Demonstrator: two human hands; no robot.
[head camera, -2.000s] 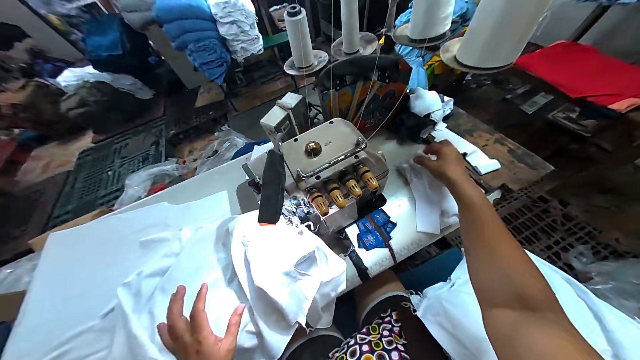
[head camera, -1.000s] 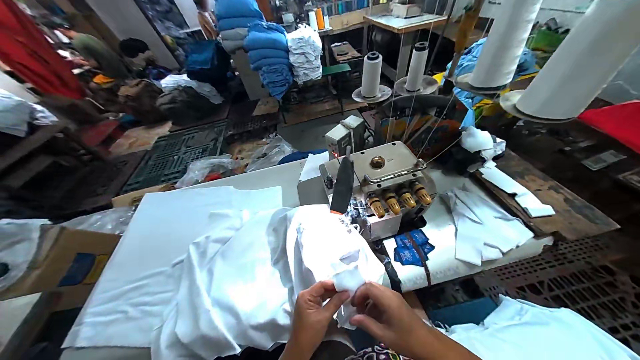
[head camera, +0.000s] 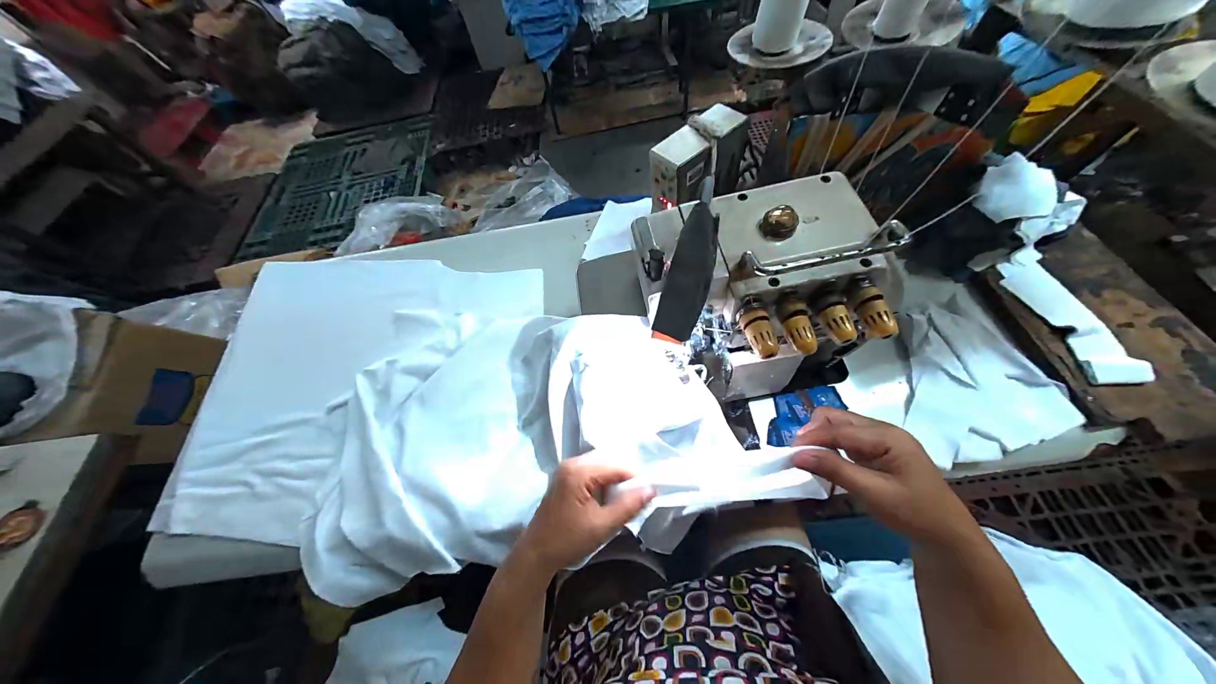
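Note:
White fabric (head camera: 446, 418) lies bunched over the left of the table, up against the needle area of an overlock sewing machine (head camera: 798, 237). In front of the machine, my left hand (head camera: 584, 513) pinches a white fabric strip (head camera: 712, 478) at its left part. The strip's right end is between the thumb and fingers of my right hand (head camera: 869, 470), so it stretches sideways above my lap. Blue labels (head camera: 803, 410) lie just beyond my right hand. White cut pieces (head camera: 978, 380) rest to the right of the machine. The needle itself is hidden.
Thread cones (head camera: 779, 28) stand behind the machine, their threads running down to it. A wooden board (head camera: 1130, 313) with a white strip on it is at the right. A cardboard box (head camera: 133, 380) sits left of the table (head camera: 218, 560). White cloth (head camera: 1073, 608) lies low at the right.
My right hand was over the white pieces right of the machine, then came beside my left hand at the fabric. Now the hands are farther apart, with the strip held out between them.

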